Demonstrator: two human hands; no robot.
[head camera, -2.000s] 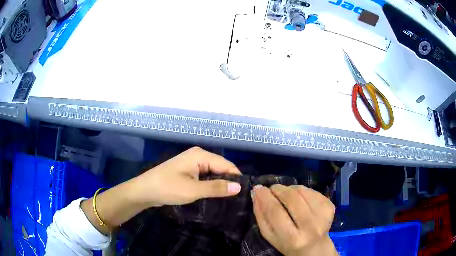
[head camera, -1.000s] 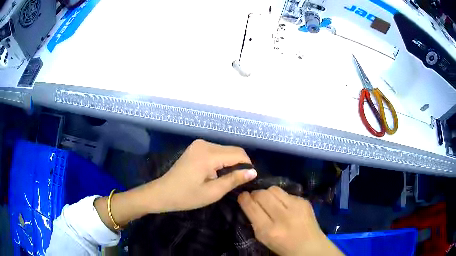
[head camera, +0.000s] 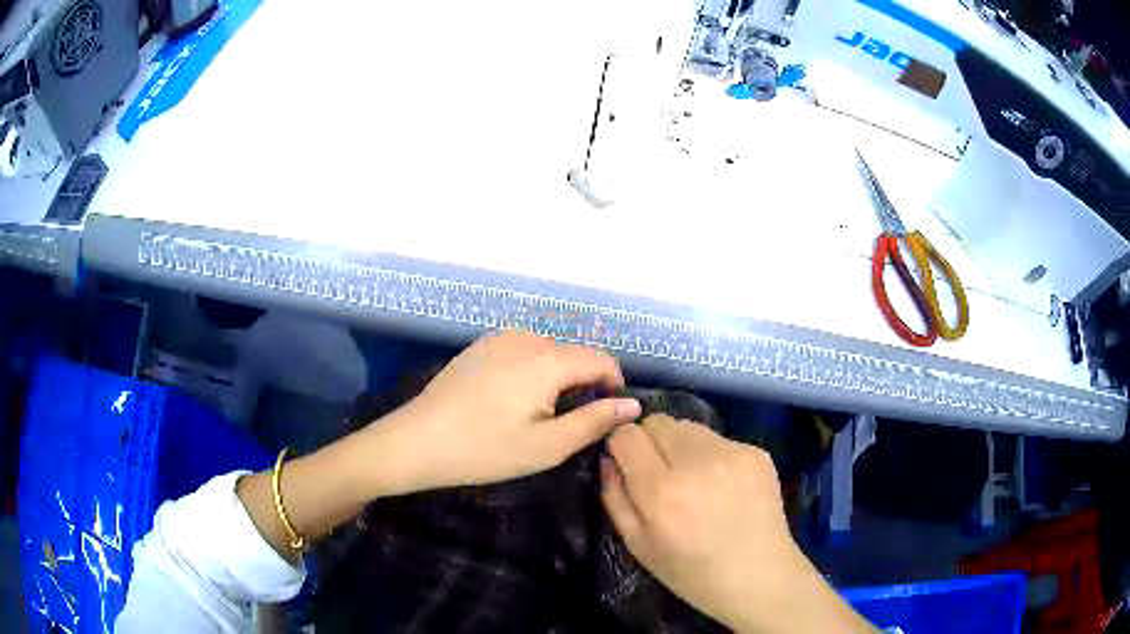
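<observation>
The dark plaid garment (head camera: 483, 564) hangs in my lap below the table's front edge, with faint pale check lines. My left hand (head camera: 508, 415) pinches its upper edge between thumb and fingers. My right hand (head camera: 694, 502) grips the same edge just to the right, its fingertips close to my left thumb. The cloth between the fingertips is mostly hidden by the fingers.
The white sewing table (head camera: 409, 149) has a ruler strip (head camera: 496, 303) along its front edge. Scissors (head camera: 917, 279) with red and yellow-orange handles lie right of the presser foot area (head camera: 756, 74). Blue bins (head camera: 81, 495) stand below at both sides. A second machine (head camera: 87, 74) is at left.
Both hands and the held cloth edge have moved up, closer to the table edge. The fingertips have come together at the cloth edge. The camera view has shifted slightly.
</observation>
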